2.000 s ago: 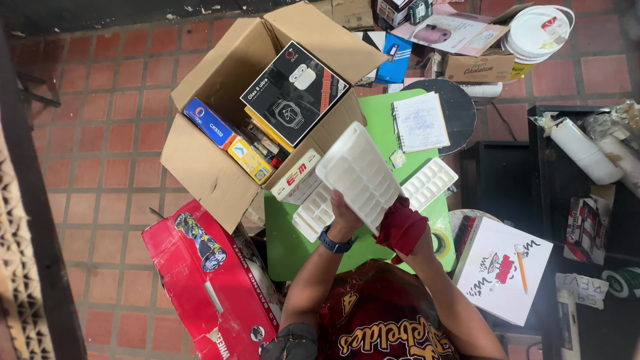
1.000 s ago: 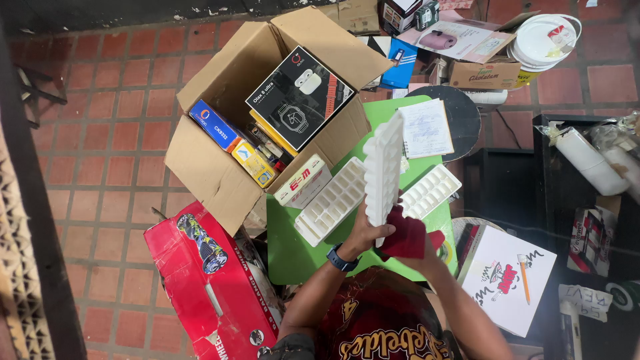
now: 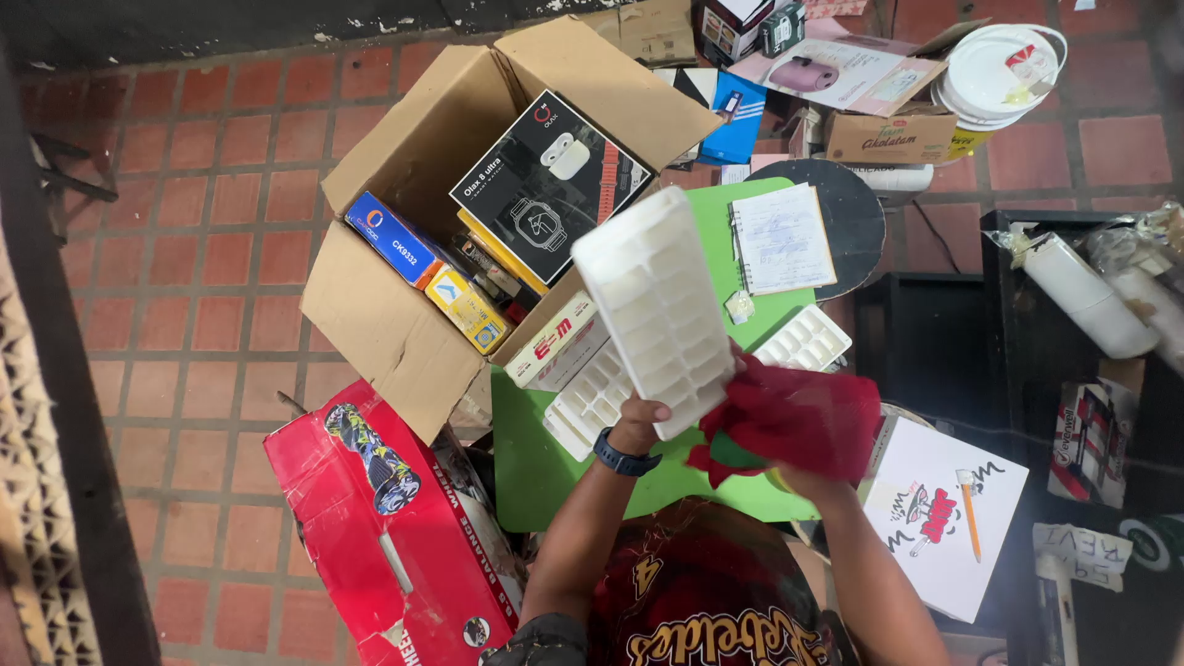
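Note:
My left hand (image 3: pixel 640 424), with a dark watch on the wrist, grips the lower end of a white plastic ice cube tray (image 3: pixel 655 310), its compartments facing up toward me. Just right of the tray, my right hand (image 3: pixel 803 483) holds a red cloth (image 3: pixel 803 416) with a green patch; the cloth covers most of its fingers. A second white ice cube tray (image 3: pixel 590 398) lies on the green tabletop (image 3: pixel 546 481) to the left, partly behind the held one. Another white tray (image 3: pixel 805 340) lies on the right side, partly hidden by the cloth.
An open cardboard box (image 3: pixel 398 324) with several product boxes stands at the upper left. A red hoverboard box (image 3: pixel 388 536) is below it. A spiral notebook (image 3: pixel 784 239) lies on the green top. A white illustrated box (image 3: pixel 943 518), black shelving (image 3: pixel 925 314) and a white bucket (image 3: pixel 999 74) are at the right.
The held tray was edge-on a second ago and now shows its compartments. The red cloth, bunched against the tray before, now hangs spread out to its right.

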